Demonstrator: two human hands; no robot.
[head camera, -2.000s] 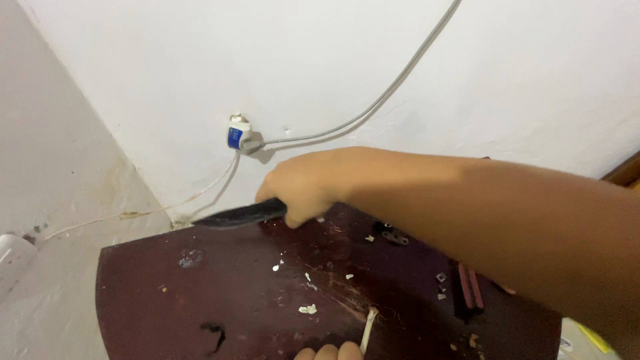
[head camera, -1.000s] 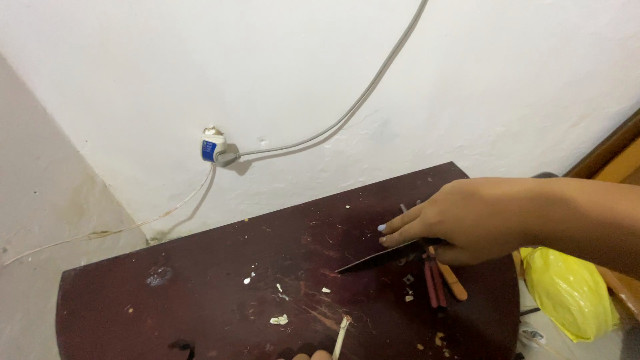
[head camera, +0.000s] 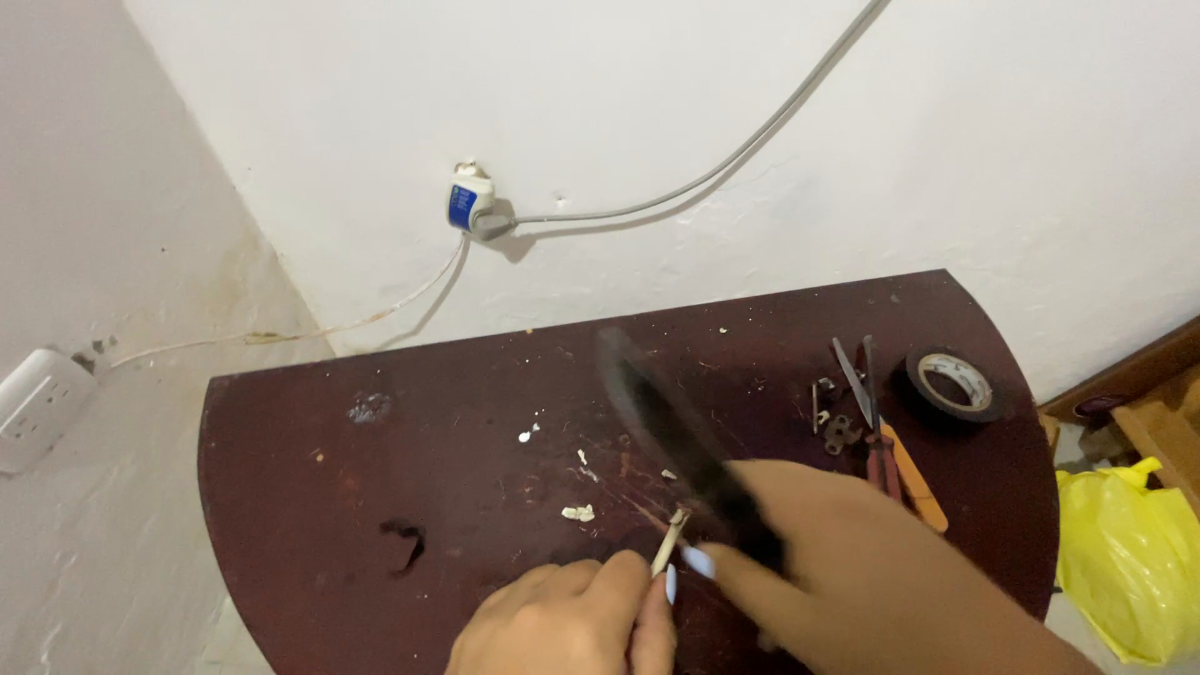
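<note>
My right hand (head camera: 825, 553) grips the black handle of a knife (head camera: 670, 427), whose blurred blade points up and to the left over the dark red-brown table (head camera: 309, 562). Just left of it, my left hand (head camera: 577, 614) pinches a thin off-white cable or stick (head camera: 668, 544) near the table's front. The far end of that piece sits close to my right thumb. Small pale scraps (head camera: 578, 513) lie on the tabletop beyond my left hand.
At the table's right are a roll of black tape (head camera: 952, 382), scissors or pliers with red handles (head camera: 881, 459), an orange-handled tool (head camera: 914, 478) and small metal parts (head camera: 841, 434). A plug adapter (head camera: 469, 199) with cables is on the wall. A yellow plastic bag (head camera: 1130, 562) stands right.
My right hand has brought the knife from the table's right side to beside my left hand, and its blade now points up. The tape roll has come into sight.
</note>
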